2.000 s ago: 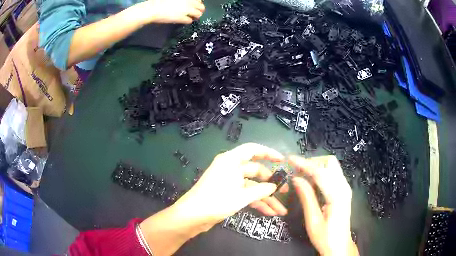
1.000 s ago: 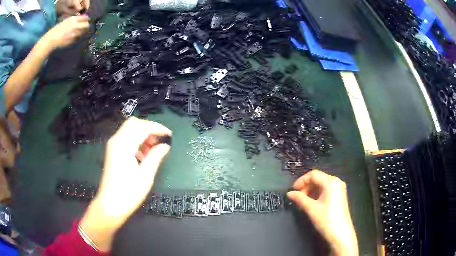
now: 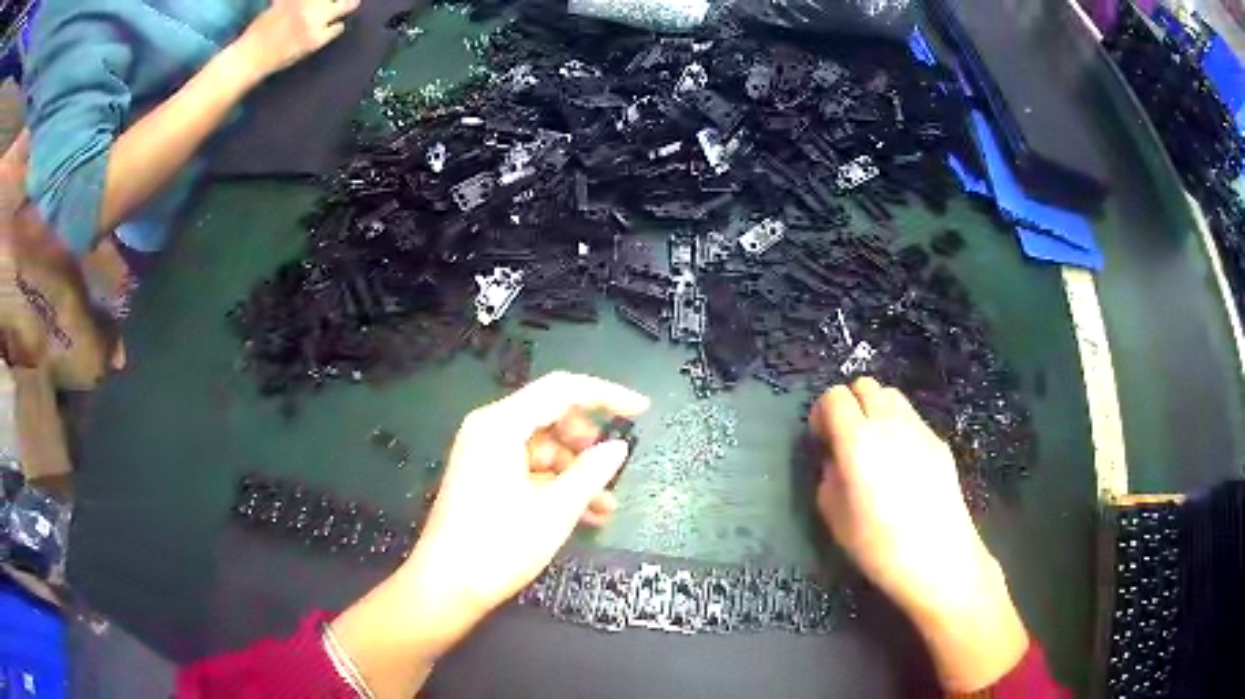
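My left hand [image 3: 526, 478] holds a small black housing [image 3: 617, 444] between thumb and fingers above the green bench. My right hand [image 3: 881, 478] is at the near edge of the heap of small black inserts [image 3: 976, 369], its fingertips bent down; whether it holds a piece cannot be seen. Tiny metal pieces [image 3: 690, 458] lie scattered between my hands. A row of black units [image 3: 696, 601] lies along the near side, partly hidden by my left hand and forearm. The big heap of black plastic parts [image 3: 614, 178] lies beyond my hands.
Another person's teal sleeve [image 3: 82, 123] and hand [image 3: 294, 30] are at the upper left. Blue sheets [image 3: 1051, 243] under black slabs [image 3: 1010, 96] are at the upper right. A black tray [image 3: 1147, 587] stands at the lower right. Cartons [image 3: 48, 301] are at the left.
Since one second ago, my right hand has moved from the right end of the unit row up to the insert heap. My left hand still holds its piece. The view has shifted left.
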